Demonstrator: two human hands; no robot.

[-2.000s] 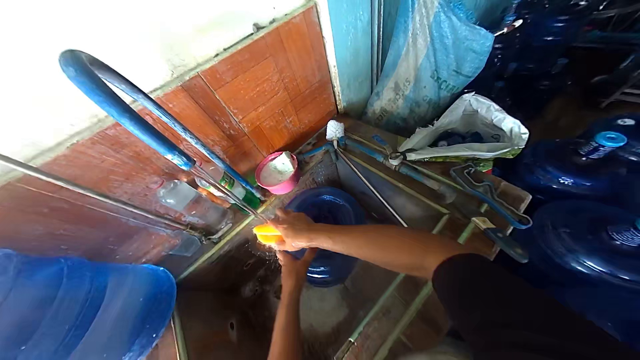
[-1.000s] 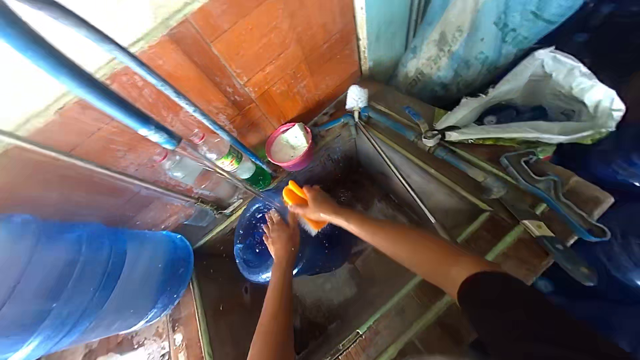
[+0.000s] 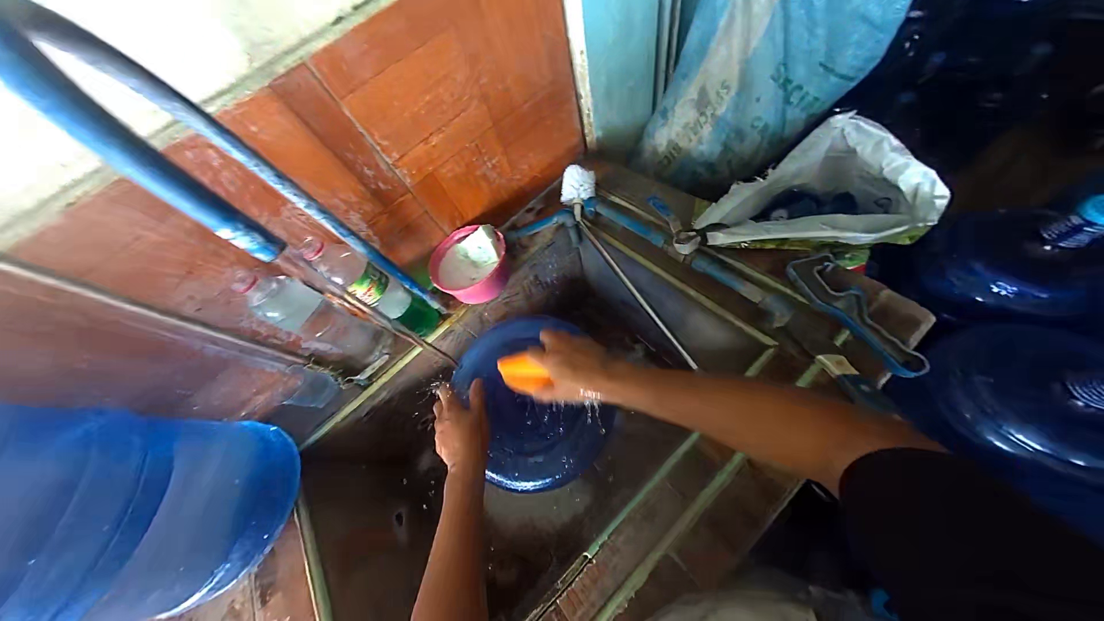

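My right hand (image 3: 573,366) is closed on an orange scrub brush (image 3: 524,373), held over a blue water jug (image 3: 543,440) whose round end faces up in the tiled basin. Water drops fly below the brush, which is blurred. My left hand (image 3: 461,427) rests against the jug's left side with its fingers spread. A thin metal pipe (image 3: 397,328) ends just above the jug's upper left edge. Behind the jug, a pink tub (image 3: 470,289) with a whitish block and pale contents stands on the ledge.
Plastic bottles (image 3: 345,272) stand along the tiled wall. A long-handled white brush (image 3: 578,185) leans in the basin's corner. Blue pipes, a bent bracket (image 3: 854,315) and an open white sack (image 3: 923,185) line the right ledge. Large blue jugs (image 3: 147,509) are at left and right.
The orange brush and right hand have moved across the jug. The jug, tilted on its side a second ago, now shows its round end upward. My left hand has shifted to its left edge.
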